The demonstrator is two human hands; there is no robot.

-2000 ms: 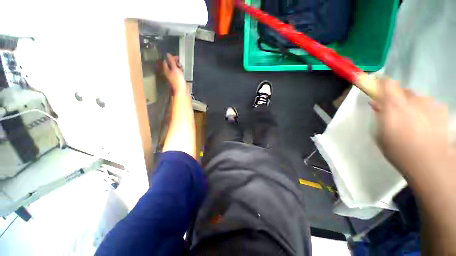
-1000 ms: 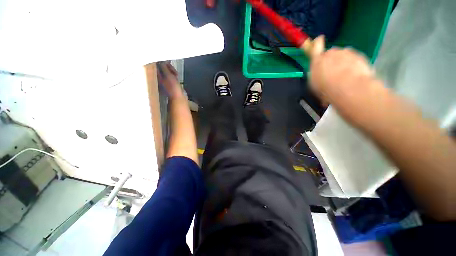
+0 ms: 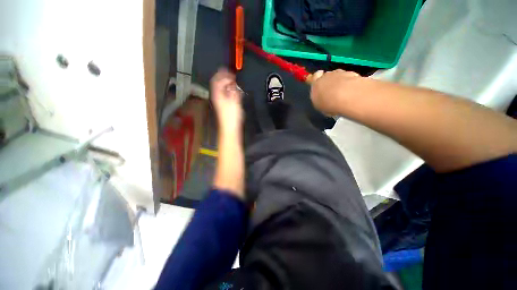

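My right hand [image 3: 333, 92] is closed around the handle of the broom, near the end of its red wrapped part [image 3: 283, 65]. The broom's orange-red head [image 3: 240, 38] is at the top centre, seen edge-on as a narrow upright strip with dark red bristles on its left. My left hand [image 3: 225, 89] is just below the broom head, apart from the handle. It is blurred, its fingers look curled, and a thin pale strand shows beside it. I cannot tell if it holds anything.
A green crate [image 3: 340, 55] with dark fabric stands ahead. A white table with a wood-coloured edge [image 3: 149, 107] is on the left, above a cardboard carton [image 3: 195, 122]. White sheet material [image 3: 368, 139] hangs on the right. One shoe [image 3: 275, 88] shows.
My left hand has come out from under the table edge towards the broom head. My right hand has moved left and slightly down with the broom, and its head is now in view.
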